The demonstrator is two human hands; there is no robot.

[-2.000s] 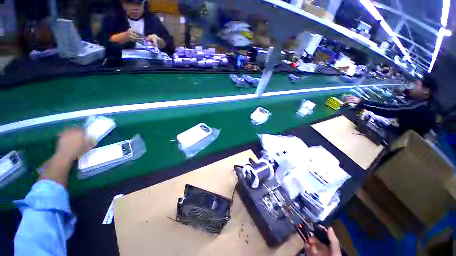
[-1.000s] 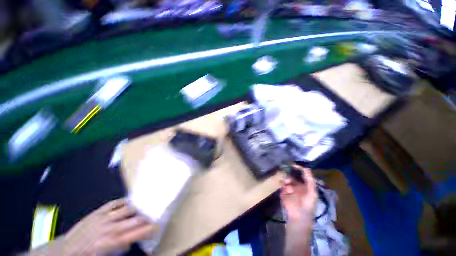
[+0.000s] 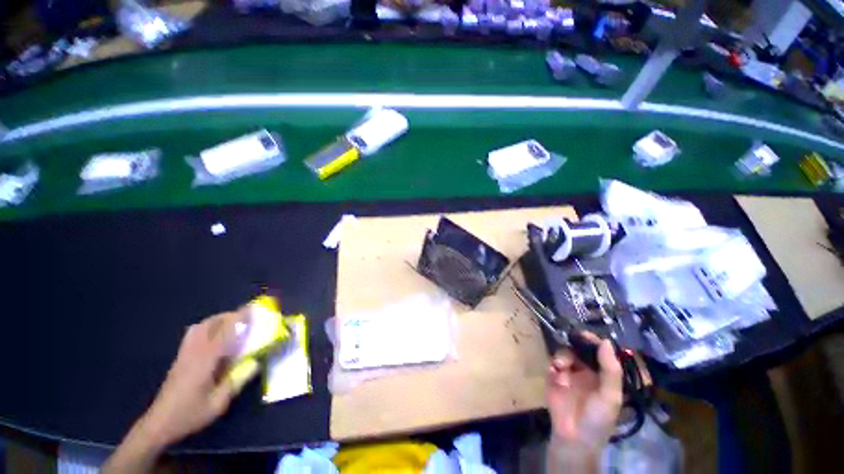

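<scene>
My left hand (image 3: 199,375) holds a silver-white battery cell with yellow edges (image 3: 256,331), blurred, over the black mat. Another yellow-edged cell (image 3: 289,364) lies on the mat just right of it. A white power bank housing (image 3: 393,335) lies in a clear plastic sleeve on the tan work board (image 3: 500,389). My right hand (image 3: 585,384) holds the soldering iron (image 3: 581,343) by its dark handle, its metal tip pointing up and left beside the soldering station (image 3: 546,268).
The fume fan (image 3: 463,262) stands tilted on the board. A solder wire spool (image 3: 585,238) sits on the station. Bagged parts (image 3: 689,268) are heaped to its right. Bagged housings and a housing with a yellow-edged cell (image 3: 333,159) lie on the green conveyor (image 3: 444,153).
My left hand left the conveyor, brought a bagged housing to the board, let it go and now holds a cell. My right hand keeps the iron near the station. The view has turned left.
</scene>
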